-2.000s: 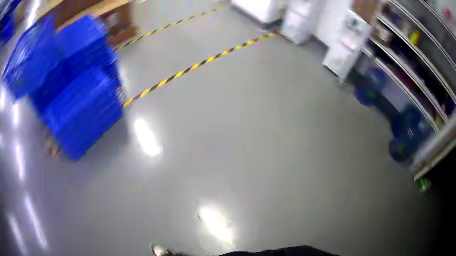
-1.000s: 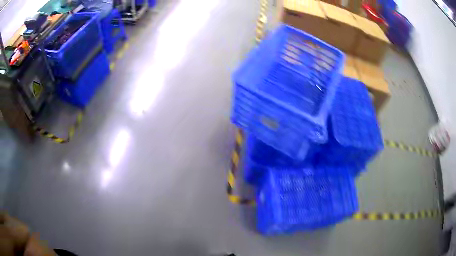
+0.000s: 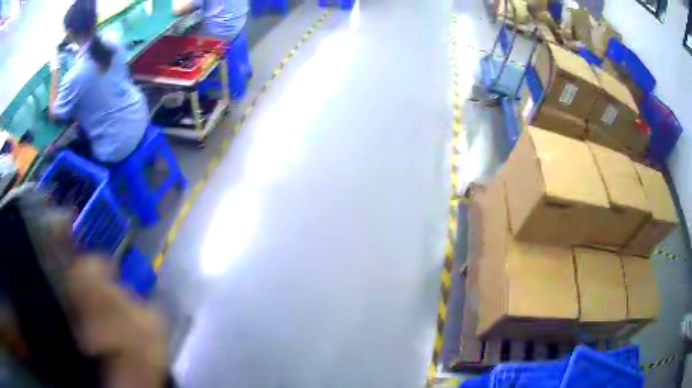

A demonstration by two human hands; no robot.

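My left hand (image 3: 117,326) is large and blurred at the lower left edge, cut off by the picture's rim. Its fingers are bent around a dark, flat-looking object (image 3: 34,280), too blurred to name surely. The hand and object cover part of the bench side behind them. My right hand is not in view.
A grey aisle (image 3: 303,227) runs ahead between yellow-black tapes. On the left are a seated person (image 3: 106,106), blue stools (image 3: 152,170), a blue crate (image 3: 91,197) and a cart with a red tray (image 3: 178,59). Stacked cartons (image 3: 573,178) and blue crates (image 3: 599,367) stand right.
The view has swung from the blue crates to along the aisle, with cartons now at the right. My left hand has risen from the lower left corner, showing a dark object.
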